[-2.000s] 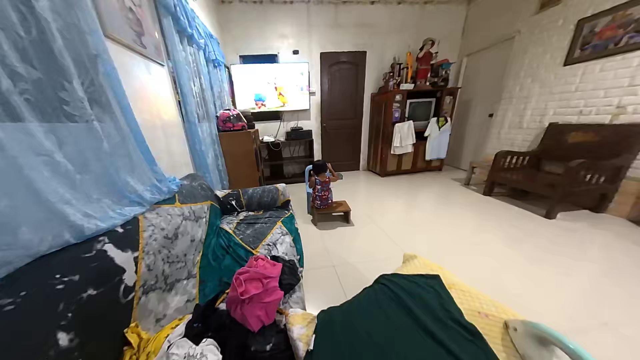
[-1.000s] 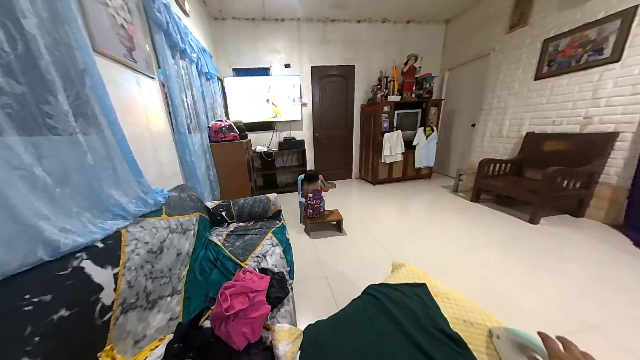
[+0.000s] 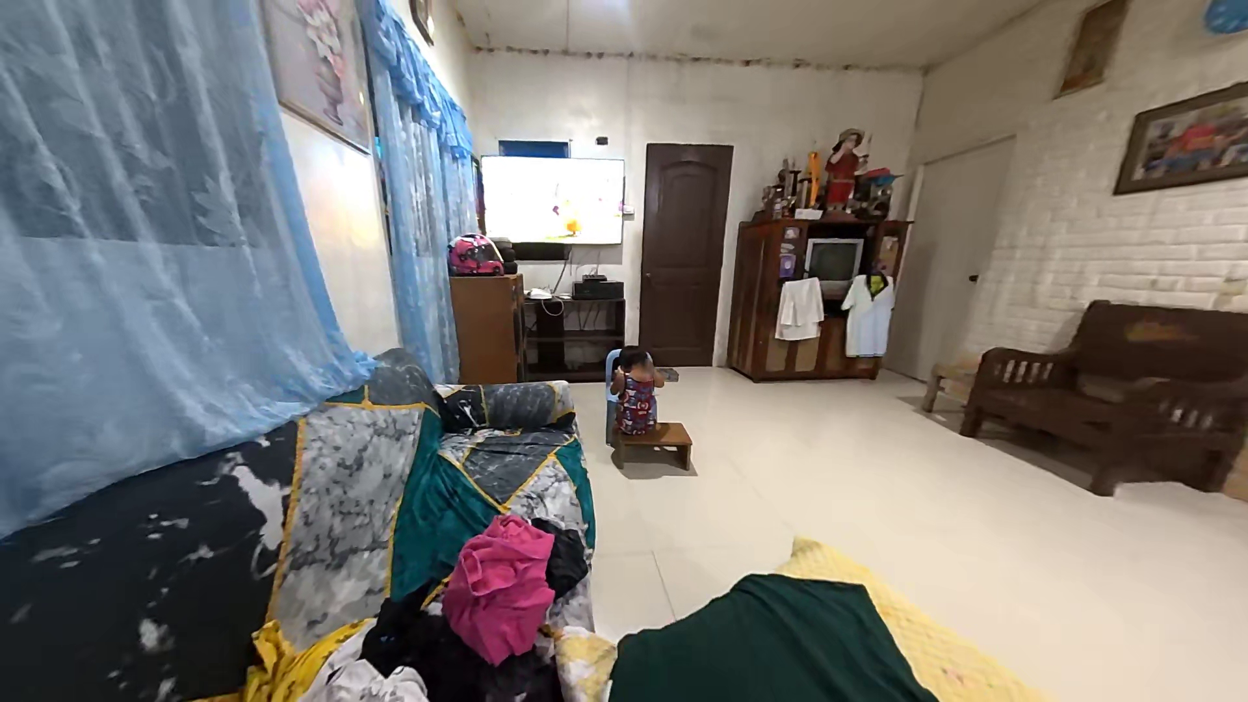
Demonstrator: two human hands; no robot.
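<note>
Neither my left hand nor my right hand shows in the head view now. At the bottom, a dark green cloth lies spread over a yellow quilted pad. To its left, a crumpled pink garment rests on a heap with black clothes, a yellow cloth and a whitish garment. The heap lies on a sofa with a patterned cover in grey, black and green.
A small person sits on a low wooden stool on the tiled floor. Behind stand a lit television, a brown door and a wooden cabinet. A wooden bench is at right, blue curtains at left.
A hand seen at the lower right edge one second ago is out of view now. So is the pale, rounded object it was beside.
</note>
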